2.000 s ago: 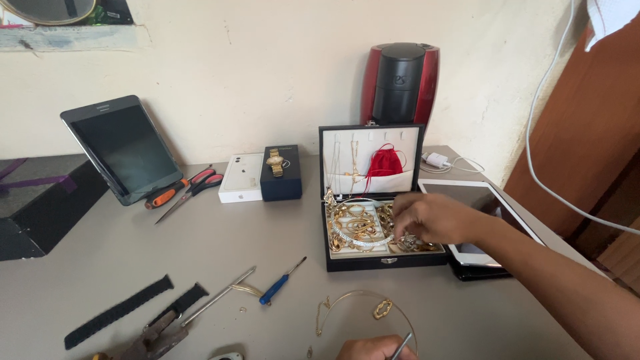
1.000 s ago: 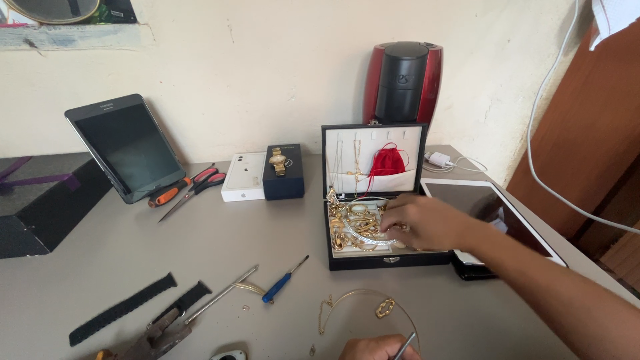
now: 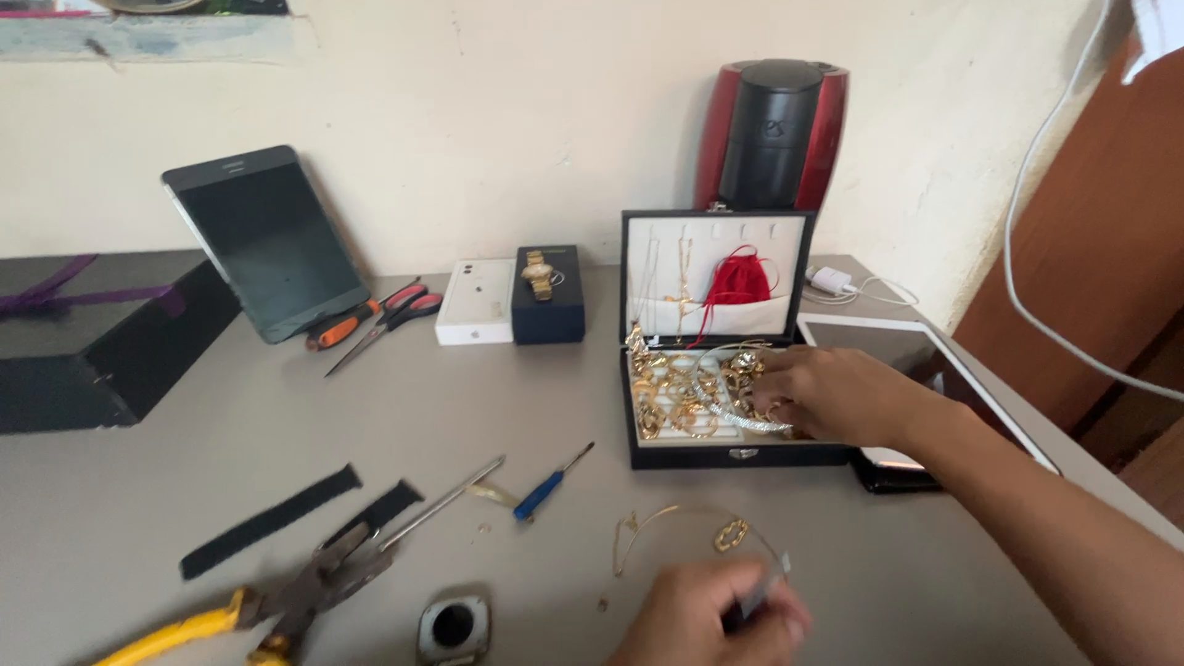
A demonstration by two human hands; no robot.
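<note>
My right hand (image 3: 819, 393) reaches into the right half of an open black jewelry box (image 3: 740, 455), fingers down among gold-coloured jewelry (image 3: 680, 393); whether they grip a piece is hidden. A silvery bracelet (image 3: 754, 424) lies just beside those fingers. At the bottom, my left hand (image 3: 717, 610) is closed on a small dark and metallic tool, too blurred to name. Just above it on the table lie a thin gold-coloured chain (image 3: 622, 546) and a gold-coloured link piece (image 3: 731, 534). The raised lid holds necklaces (image 3: 683, 277) and a red drawstring pouch (image 3: 740, 280).
Yellow-handled pliers (image 3: 305, 592), a blue screwdriver (image 3: 541, 495), black watch straps (image 3: 268, 523) and a watch case (image 3: 453, 629) lie left. Behind are scissors (image 3: 398, 314), a leaning tablet (image 3: 273, 240) and boxes (image 3: 476, 301) (image 3: 548, 319). A white-framed tablet (image 3: 980, 398) lies right.
My right hand stays over the right half of the jewelry box, its fingers shifting among the pieces. My left hand keeps its tool and shows more fully at the bottom.
</note>
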